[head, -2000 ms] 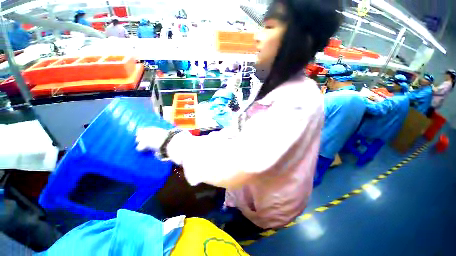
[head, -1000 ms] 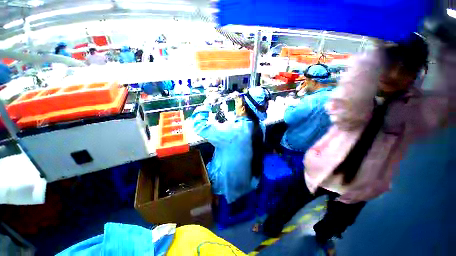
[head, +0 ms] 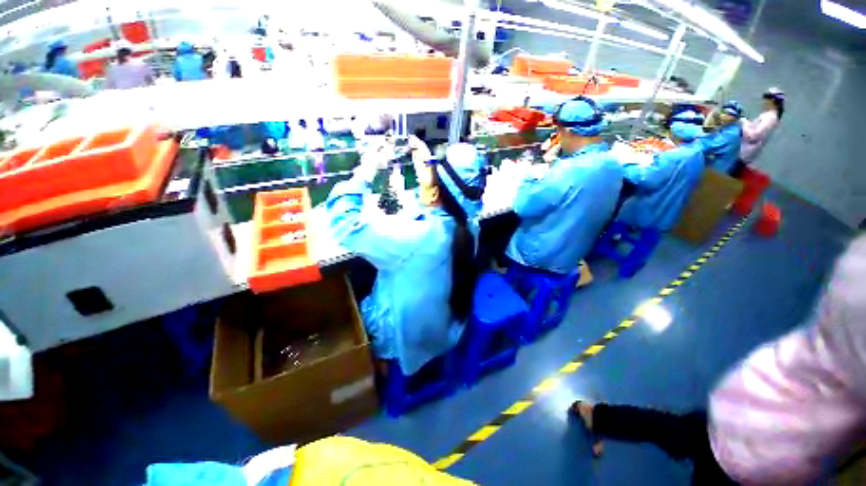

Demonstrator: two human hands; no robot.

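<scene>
Neither of my hands is in the picture; only my light blue sleeve or shoulder and yellow front show at the bottom edge. Nearest in front of me, an open brown carton (head: 304,399) stands on the floor below the bench, with small pale parts inside. A narrow orange compartment tray (head: 283,254) lies on the bench above it, with small white parts in its pockets. A stack of larger orange trays (head: 90,180) sits on the white bench machine (head: 123,275) at the left.
Workers in blue smocks (head: 408,285) sit along the bench on blue stools (head: 496,308). A person in pink (head: 798,399) is at the right edge, one leg stretched across the floor. Yellow-black tape (head: 551,382) runs along the blue floor. Another carton (head: 707,204) stands further back.
The person in pink has moved from the centre to the right edge. The blue stool that person held, last seen at the top, is out of view. My view has shifted, showing more floor.
</scene>
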